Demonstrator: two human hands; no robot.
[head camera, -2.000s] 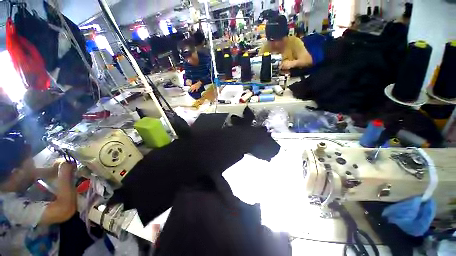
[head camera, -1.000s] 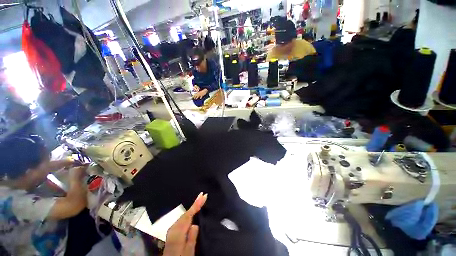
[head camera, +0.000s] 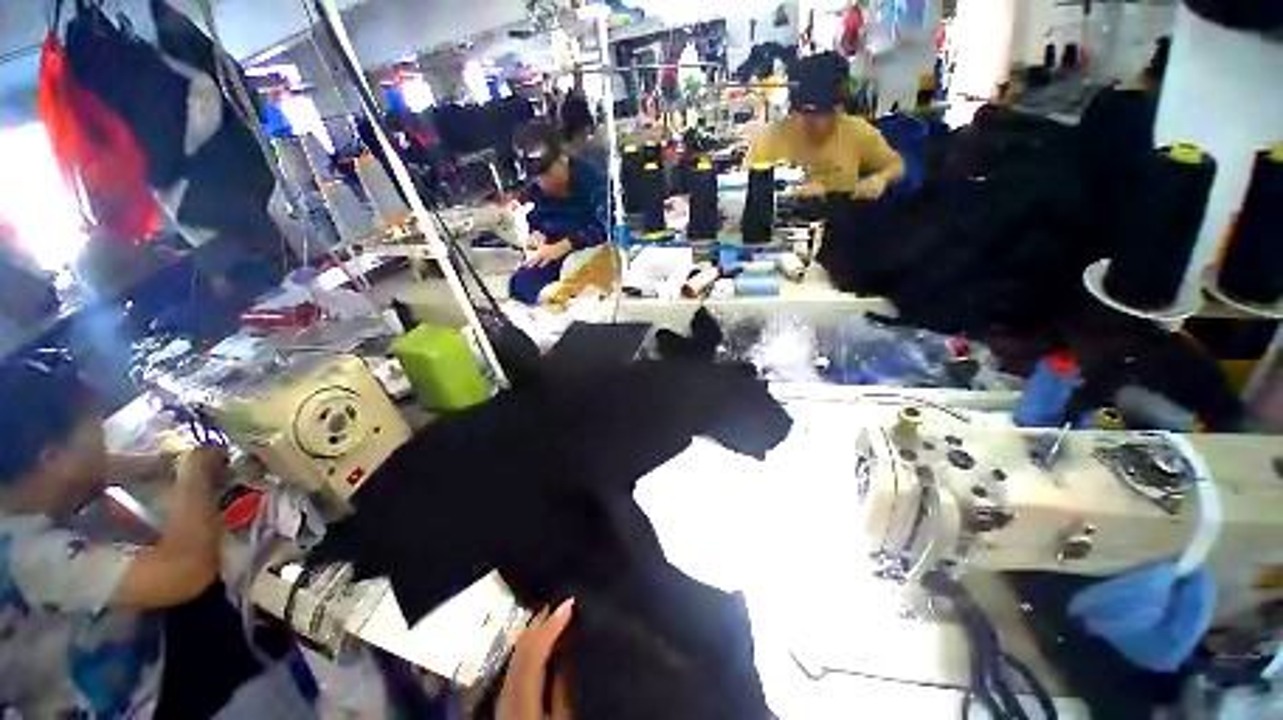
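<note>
Black fabric panels (head camera: 563, 464) lie spread over the white table left of the sewing machine head, with jagged edges and a part hanging towards the bottom edge. My left hand (head camera: 535, 668) is at the bottom edge, mostly cut off, its fingers at the left side of the lower black fabric; whether it grips the fabric cannot be told. My right hand is out of the picture. The off-white sewing machine head (head camera: 1041, 492) is at the right; its needle area is hard to see in the glare.
Black-handled shears (head camera: 992, 661) lie below the machine head. A light blue cloth bundle (head camera: 1147, 619) hangs from it. A lime-green block (head camera: 439, 369) and a neighbouring machine (head camera: 317, 422) are at the left, beside a person (head camera: 85, 563). Two people sit further back. Black thread cones (head camera: 1161, 225) stand upper right.
My left hand came into view over the lower fabric, then moved down towards the bottom edge. The lower fabric part has shifted and changed its folds.
</note>
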